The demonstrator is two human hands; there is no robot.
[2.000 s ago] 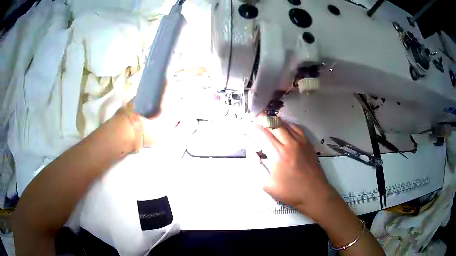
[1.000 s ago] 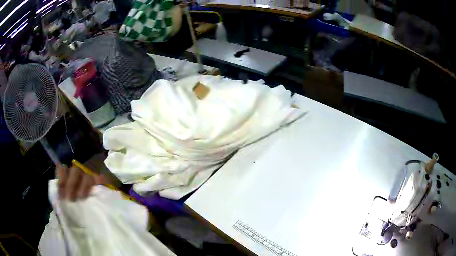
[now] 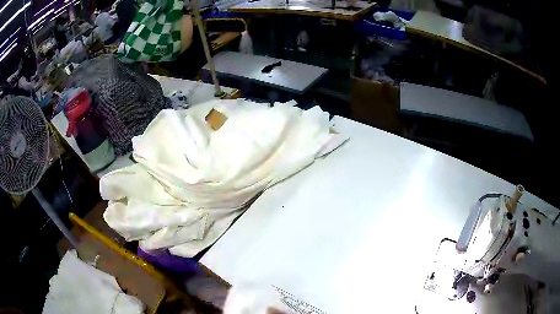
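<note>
A large crumpled heap of cream garment pieces (image 3: pixel 215 153) lies on the left part of the white table, with a tan tag (image 3: pixel 215 119) on top. A white piece (image 3: pixel 86 288) lies on the yellow-framed cart (image 3: pixel 116 248) at the lower left, with no hand on it. At the bottom edge, a sliver of one hand (image 3: pixel 277 311) shows beside blurred white cloth (image 3: pixel 245 298). Whether it is my left or right hand, and what it holds, cannot be told. The rest of my hands is out of the picture.
The sewing machine (image 3: pixel 491 239) with its lit lamp bar (image 3: pixel 470 225) stands at the right of the white table (image 3: pixel 368 202). A fan (image 3: pixel 21 144), a red-topped container (image 3: pixel 86 132) and a dark patterned cloth bundle (image 3: pixel 116 92) are at the left. A person in green-and-white checks (image 3: pixel 151 30) is behind.
My view has swung from the machine to the heap and cart at the left. The hand that held a white piece over the cart has left it; that piece now lies on the cart.
</note>
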